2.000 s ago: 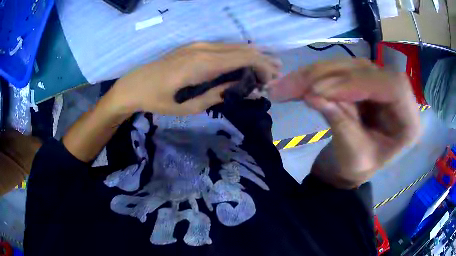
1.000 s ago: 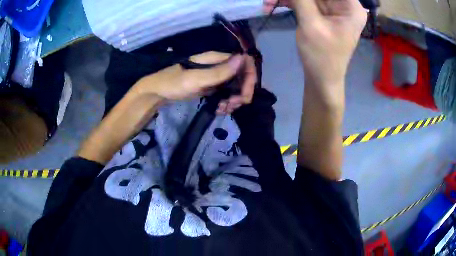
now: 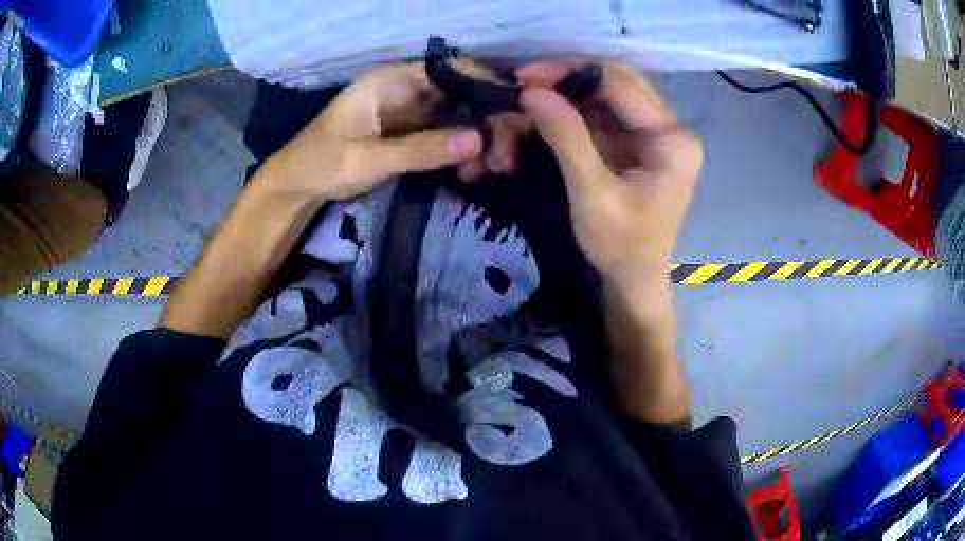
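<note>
A black padded headband (image 3: 397, 285) hangs down in front of the wearer's shirt, its upper end between the hands. A black curved yoke (image 3: 471, 90) lies across the fingers of both hands at the headband's end, near the bench edge. My left hand (image 3: 386, 137) is closed around the headband end and the yoke's left part. My right hand (image 3: 619, 148) pinches the yoke's right part with thumb and index finger. The joint between yoke and headband is mostly hidden by the fingers and blurred.
The bench with white foam sheet (image 3: 423, 32) is just beyond the hands. A black screwdriver (image 3: 872, 53) with a cord lies at its right; a black part (image 3: 778, 11) is at the top. A blue bin (image 3: 64, 23) is at upper left, a red stool (image 3: 884, 174) at right.
My right hand has come down and left from above the bench edge to meet my left hand at the yoke. The headband hangs more upright. The view has shifted slightly.
</note>
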